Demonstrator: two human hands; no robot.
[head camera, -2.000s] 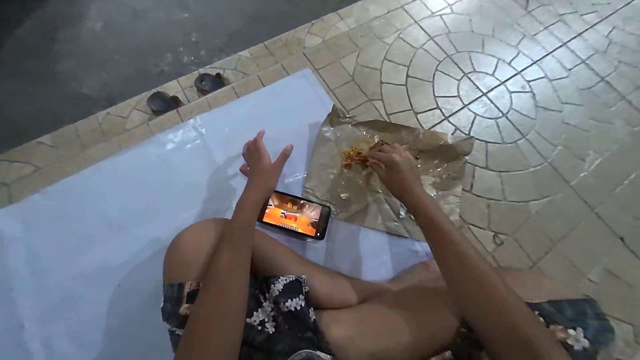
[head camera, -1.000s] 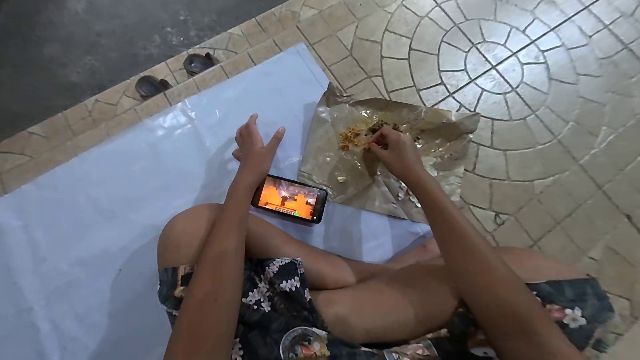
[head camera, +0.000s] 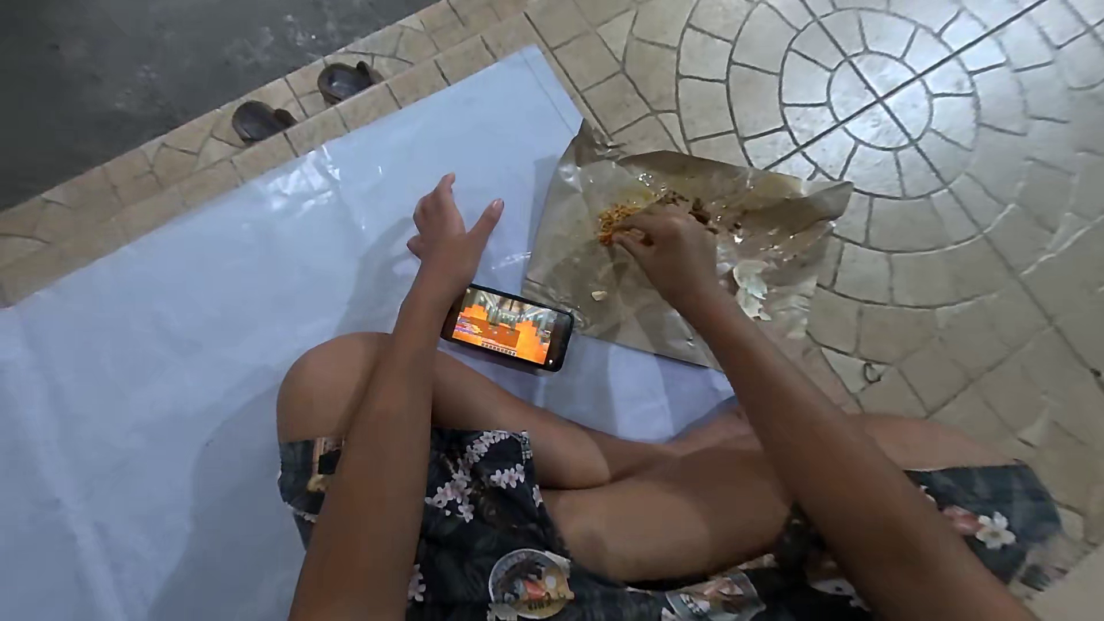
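Observation:
My right hand (head camera: 674, 252) is over a sheet of brown food wrapping paper (head camera: 565, 250), its fingertips bunched at a small heap of orange-brown food (head camera: 614, 220). Whether the fingers pinch any food cannot be made out. Darker food bits (head camera: 690, 207) lie just beyond the hand, and pale scraps (head camera: 752, 289) rest on the paper to its right. My left hand (head camera: 448, 222) hovers over the white plastic sheet with fingers apart and nothing in it. A smartphone (head camera: 507, 329) with a lit, colourful screen lies below that hand, near the paper's left edge.
My crossed legs (head camera: 655, 500) in floral shorts fill the lower middle. Beneath lies a white plastic sheet (head camera: 216, 319) on patterned floor tiles (head camera: 880, 99). At the upper left, a pair of dark shoes or sandals (head camera: 259, 121) stands by the tiled ledge's edge, beside a dark grey floor.
My right hand's fingertips have shifted left over the paper, to the orange-brown food. My left hand stays raised with fingers apart. The picture on the phone screen has changed.

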